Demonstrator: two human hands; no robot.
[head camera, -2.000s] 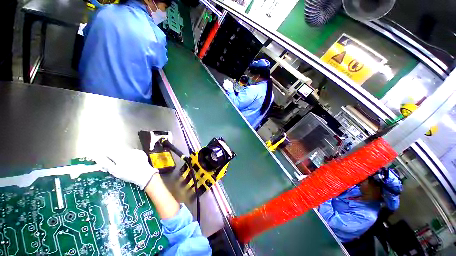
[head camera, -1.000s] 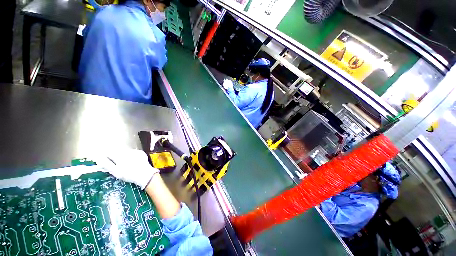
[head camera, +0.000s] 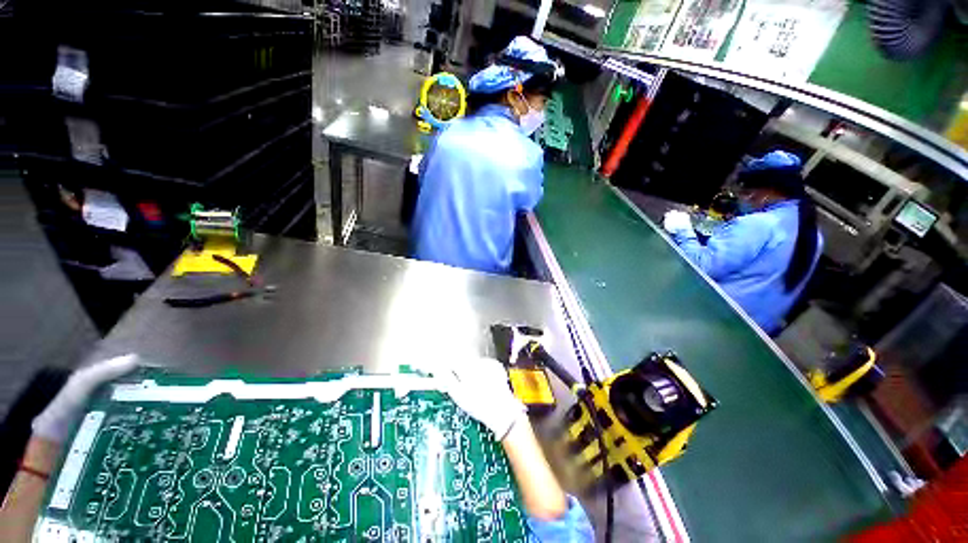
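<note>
A large green circuit board (head camera: 287, 467) with white printed lines fills the lower left, cut off by the bottom edge. A white strip runs along its far edge. My left hand (head camera: 85, 398), in a white glove, holds the board's far left corner. My right hand (head camera: 483, 395), also white-gloved, holds its far right corner, with the fingers over the edge. The board is at the near side of the steel table (head camera: 340, 308). The parts of both hands under the board are hidden.
A soldering iron stand (head camera: 529, 377) and yellow-framed fan (head camera: 647, 408) are right, beside the green conveyor (head camera: 679, 318). A solder reel (head camera: 215, 244) and cutters (head camera: 218, 298) lie far left. Black stacked totes (head camera: 191, 106) rise beyond. People in blue (head camera: 478, 191) work ahead and across the conveyor (head camera: 754, 255).
The view has swung left, so the scene has shifted right. My left hand, the board's left side, the solder reel, cutters and totes now show. My right hand still holds the board.
</note>
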